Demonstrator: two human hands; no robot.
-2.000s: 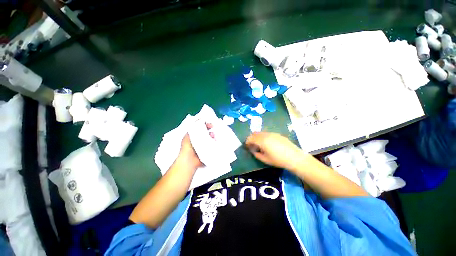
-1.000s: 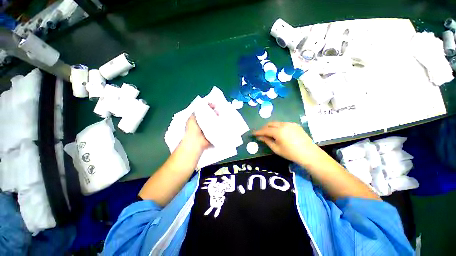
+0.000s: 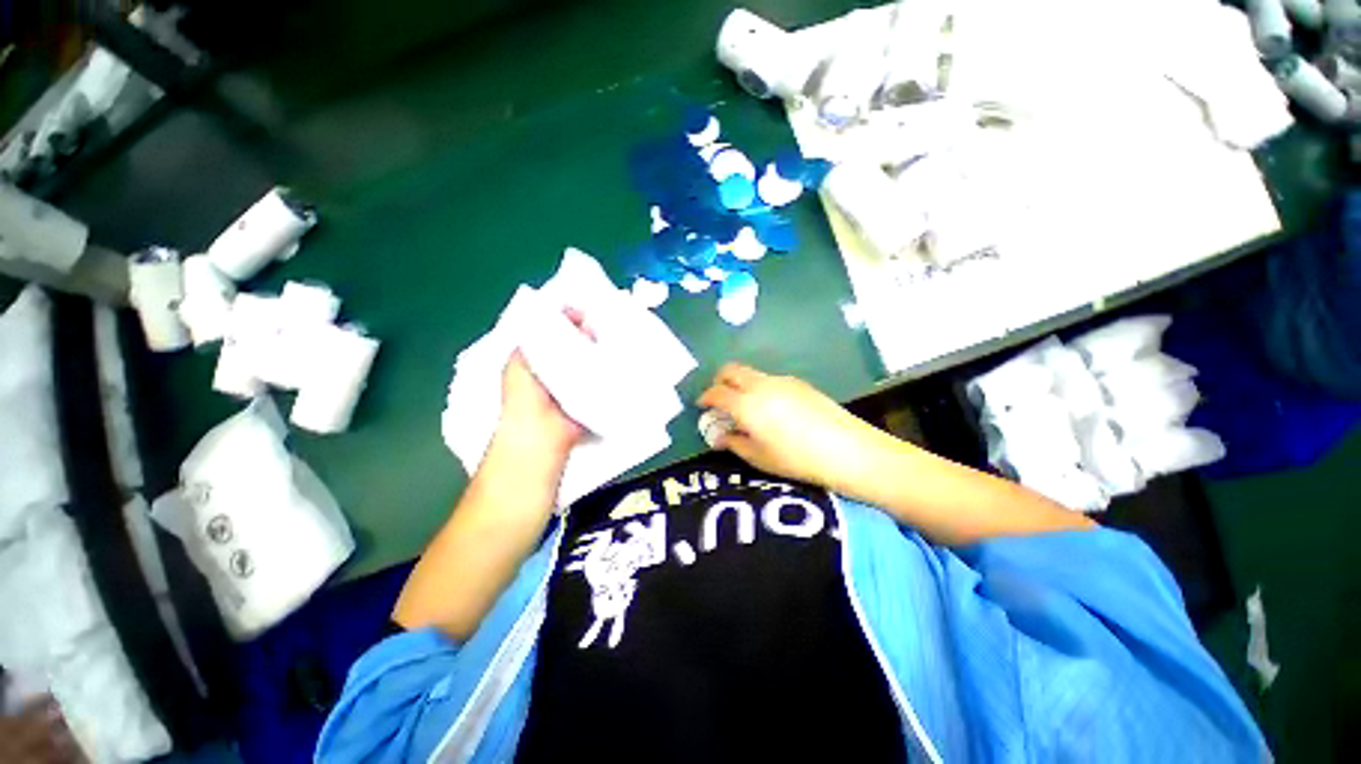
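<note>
My left hand (image 3: 537,406) holds a flat white sleeve (image 3: 594,366) over a fanned stack of white sleeves (image 3: 481,381) in front of me. Part of a fingertip shows at the sleeve's upper side; whether anything is inside is hidden. My right hand (image 3: 746,418) is at the bench's front edge, right of the stack. Its fingers are closed around a small round whitish disc (image 3: 717,429), partly covered by them. Loose blue and white discs (image 3: 736,191) lie in a pile beyond the hands.
White cylindrical units (image 3: 332,381) lie at left, near a printed poly bag (image 3: 261,523). A pale board (image 3: 1045,224) bears white pieces at right; another unit (image 3: 757,52) touches its far corner. Wrapped units (image 3: 1090,411) stand below the board. A blue sleeve (image 3: 1321,306) shows at far right.
A white disc came to lie by my right hand at the bench edge, and my right fingers have now closed on it. My left hand stays at the sleeves. The camera view has shifted.
</note>
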